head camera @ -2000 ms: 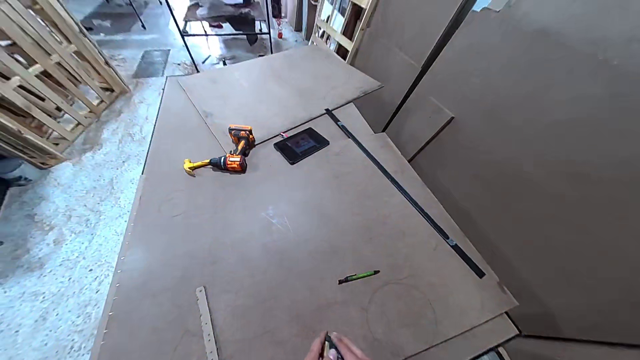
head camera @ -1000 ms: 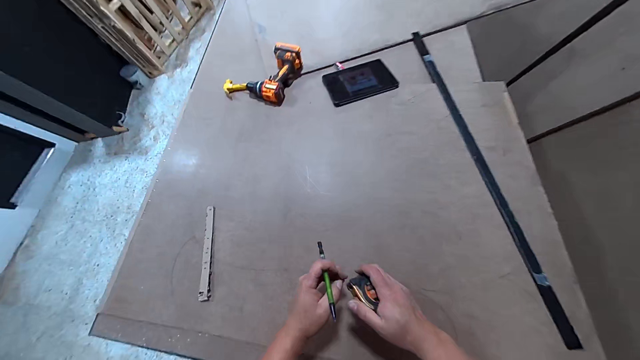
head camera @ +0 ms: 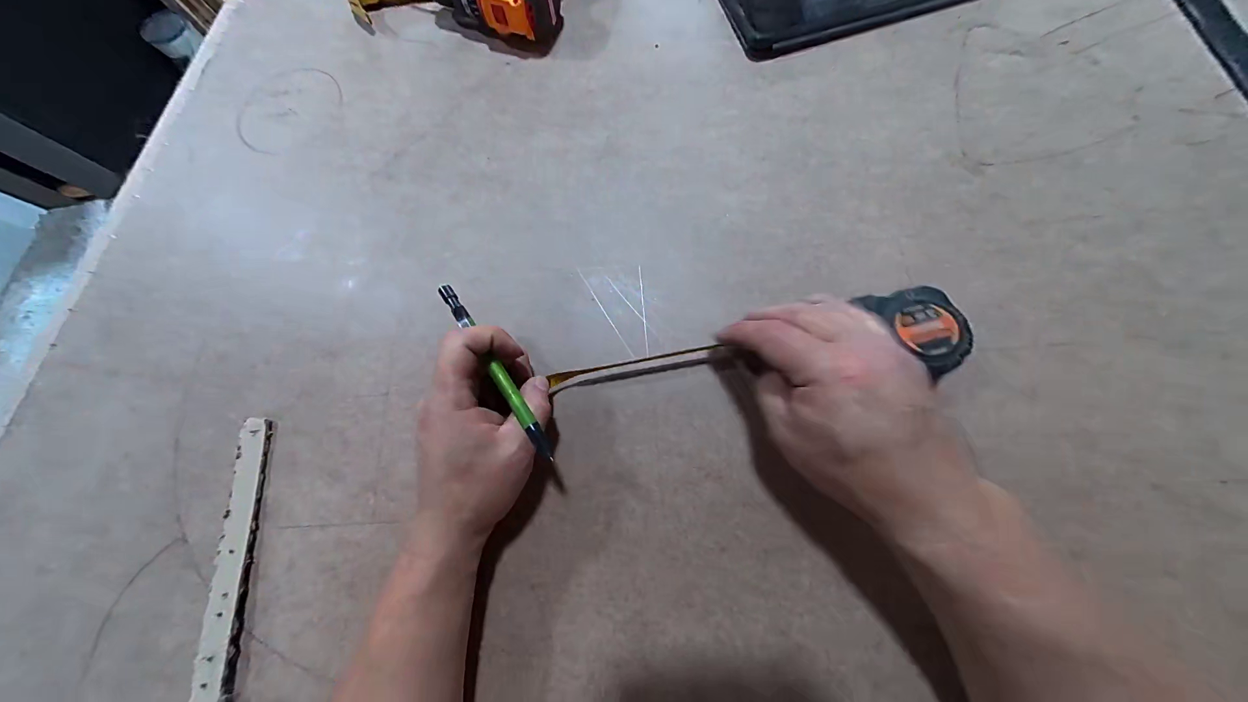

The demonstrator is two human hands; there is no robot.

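My left hand (head camera: 480, 429) holds a green mechanical pencil (head camera: 509, 392), tip pointing down and right, and pinches the end of a tape measure's blade (head camera: 634, 361) between thumb and fingers. The yellow blade runs right, just above the brown board (head camera: 663, 546), casting a thin shadow. My right hand (head camera: 829, 390), slightly blurred, is closed at the blade's other end. The black and orange tape measure case (head camera: 928, 331) shows beyond its knuckles; how the hand grips it is partly hidden. White scratch lines (head camera: 624, 302) mark the board between the hands.
A narrow perforated strip (head camera: 232, 565) lies at the left. An orange and black power tool (head camera: 507, 15) and a black tablet-like device (head camera: 829, 19) lie at the far side. A black bar (head camera: 1219, 44) is at the upper right. The board's left edge drops to the floor.
The tape blade now spans between my hands; one second ago they were close together with the case in my right. The pencil lay on the board two seconds ago. The view has moved closer.
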